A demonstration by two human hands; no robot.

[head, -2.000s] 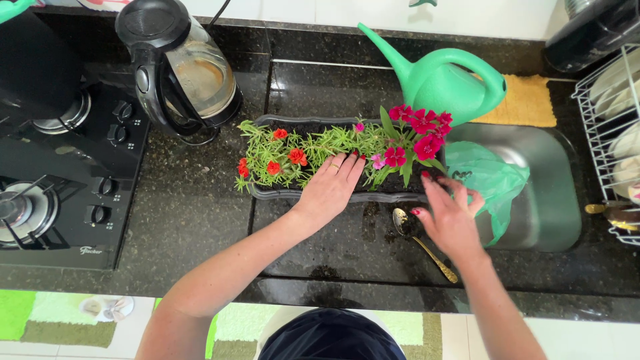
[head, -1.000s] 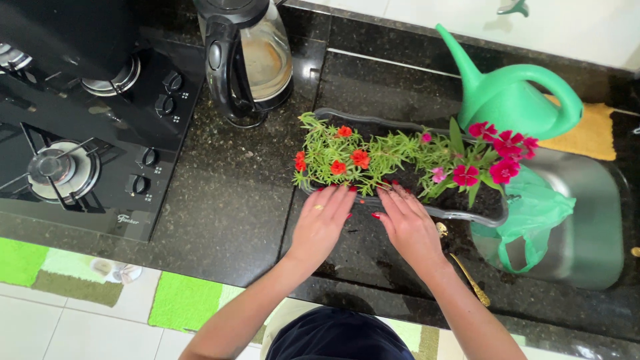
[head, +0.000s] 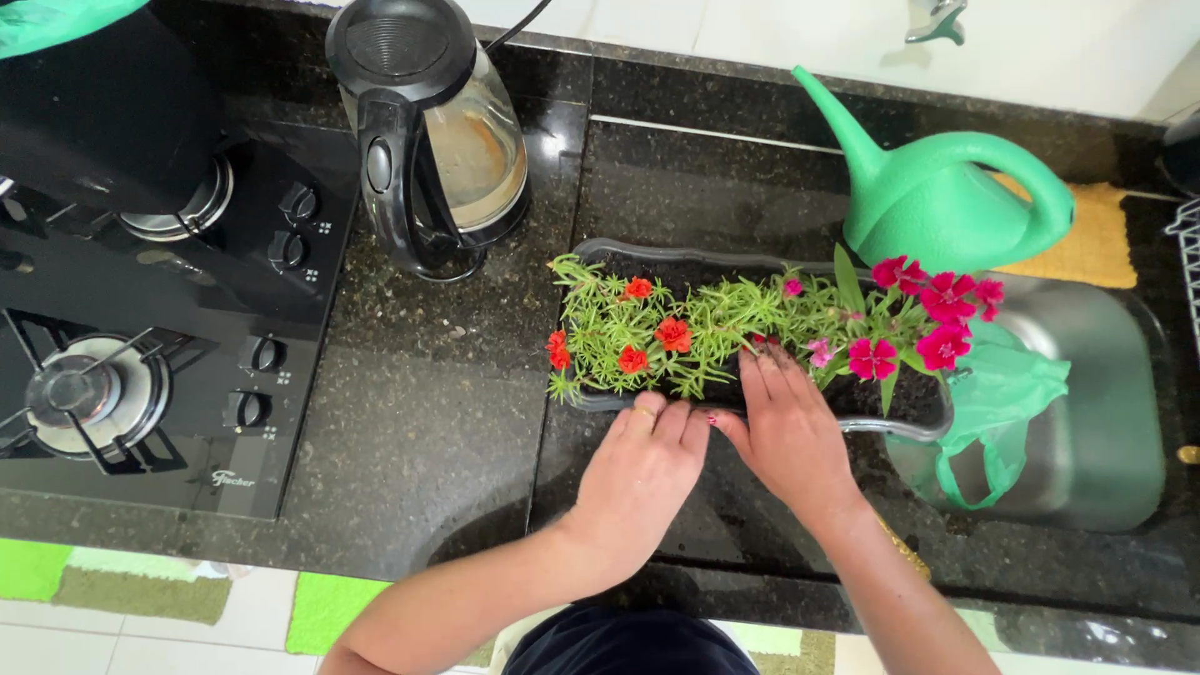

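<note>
A long dark plastic planter point(head: 600, 246) of soil stands on the granite counter. Red-flowered moss rose point(head: 619, 323) fills its left part; magenta dianthus point(head: 872, 358) grows at its right end. My left hand point(head: 642, 469) rests at the planter's near rim, its fingertips bent over the edge below the red flowers. My right hand point(head: 792, 427) is just right of it, with fingers reaching over the rim to the soil and stems, thumb near the left hand. The fingertips are partly hidden, and whether they pinch anything does not show. Under my right forearm lies a gold-handled spoon point(head: 902, 548), mostly covered.
A glass electric kettle point(head: 473, 155) stands behind left, beside a gas cooktop point(head: 211, 469). A green watering can point(head: 937, 202) is behind the dianthus, near a yellow cloth point(head: 1106, 234). At the right, a green plastic bag point(head: 998, 394) lies partly in the steel sink point(head: 1116, 412).
My right hand has moved left from the dianthus end to the planter's middle. My left hand has drawn back from the plants to the near rim. The view has shifted and come closer.
</note>
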